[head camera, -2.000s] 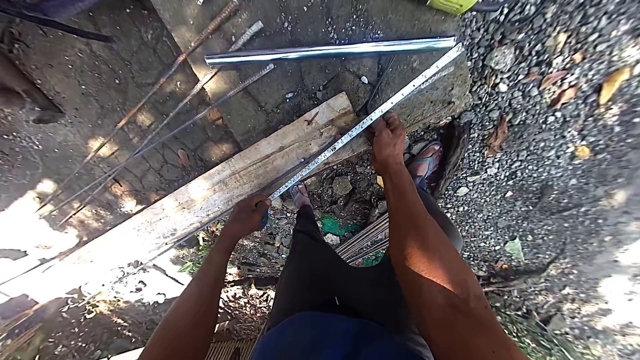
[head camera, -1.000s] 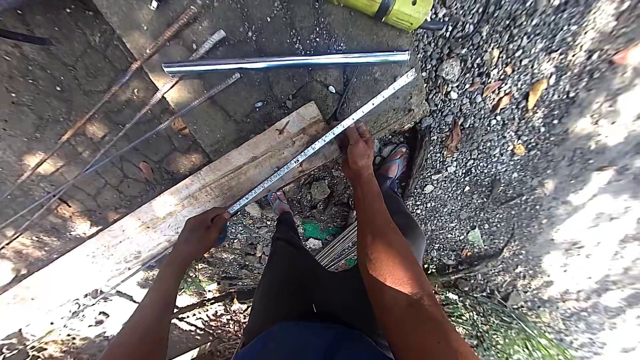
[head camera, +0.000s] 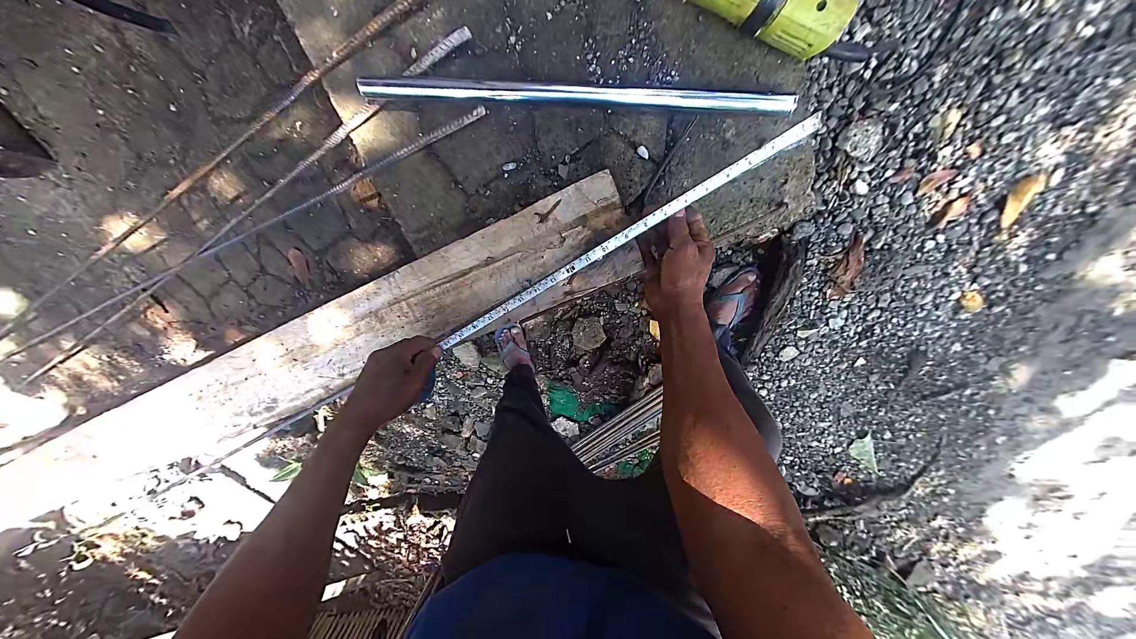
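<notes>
My left hand (head camera: 395, 377) is closed around the lower end of a white measuring tape blade (head camera: 541, 286), with a bit of blue showing under the fingers. The blade runs out straight, up and to the right, across a long wooden plank (head camera: 355, 333). My right hand (head camera: 679, 257) grips the blade's lower edge from below, nearer its far end; the fingertips are partly hidden behind it. A shiny metal tube (head camera: 577, 95) lies on the concrete slab beyond the blade's far half.
Several rusty rebar rods (head camera: 257, 129) lie at the upper left. A yellow-green power tool (head camera: 799, 22) rests at the top right beside gravel (head camera: 896, 169). Between my feet are stones, green plastic (head camera: 572, 404) and a bundle of thin sticks (head camera: 621, 430).
Both hands keep their places along the extended tape. The view has shifted, bringing more of the yellow-green tool into sight than two seconds ago.
</notes>
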